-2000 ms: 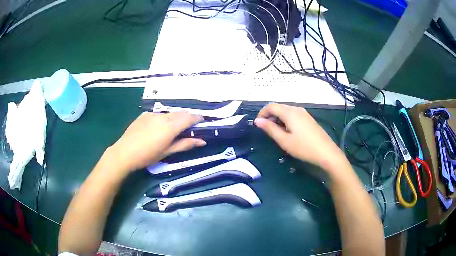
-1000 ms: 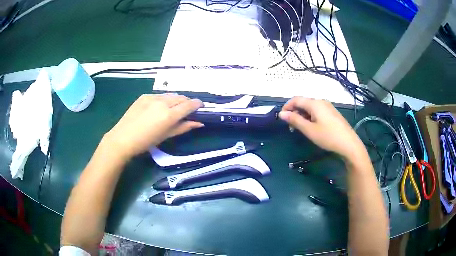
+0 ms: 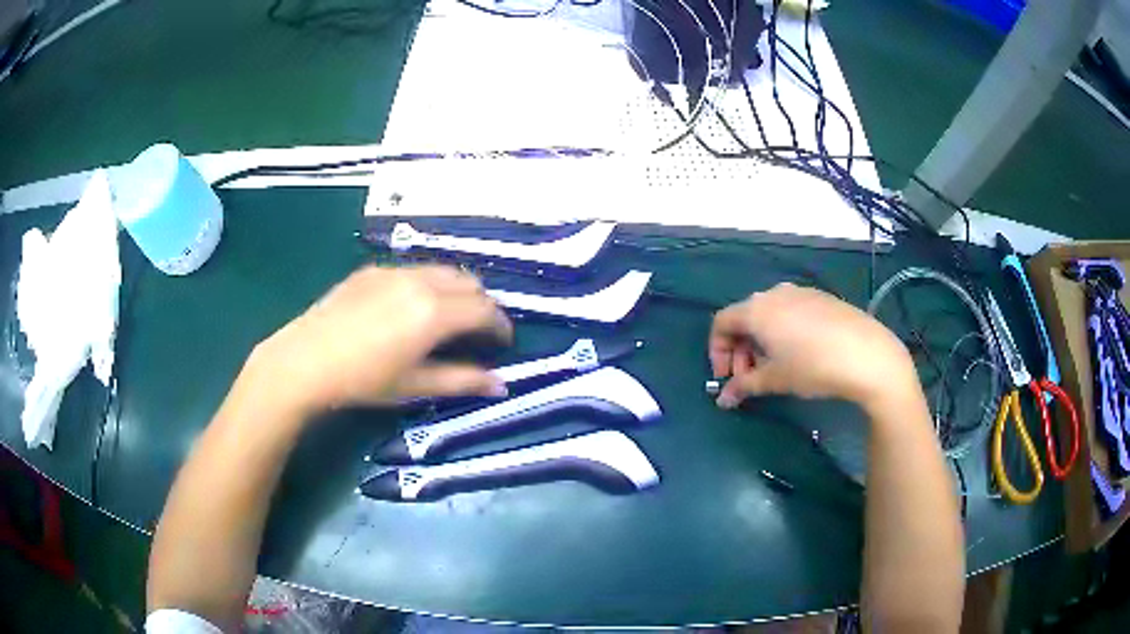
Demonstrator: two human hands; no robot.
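Note:
Five 3D pens lie in a row on the green bench top. The farthest pen (image 3: 545, 250) and the second pen (image 3: 576, 305) have white tops; the second is partly covered by my left hand. The third pen (image 3: 551, 364) points its tip right, its rear hidden by my left hand. The fourth pen (image 3: 545, 406) and nearest pen (image 3: 533, 473) point left. My left hand (image 3: 397, 341) is slightly blurred over the second and third pens, fingers and thumb apart. My right hand (image 3: 799, 347) pinches a small metal-tipped plug (image 3: 713, 386), clear of the pens.
Behind the pens is a white perforated panel (image 3: 496, 124) with black cables (image 3: 805, 149). Scissors (image 3: 1019, 434), a blue-handled tool (image 3: 1031, 303), a clear filament coil (image 3: 886, 291) and a carton (image 3: 1059, 359) are right. A blue-white container (image 3: 174, 211) and white cloth (image 3: 68, 316) are left.
The pen under my left hand, its lit display showing earlier, now lies with its white top up. My left hand has come nearer and opened. My right hand has moved nearer with the plug, away from the pen.

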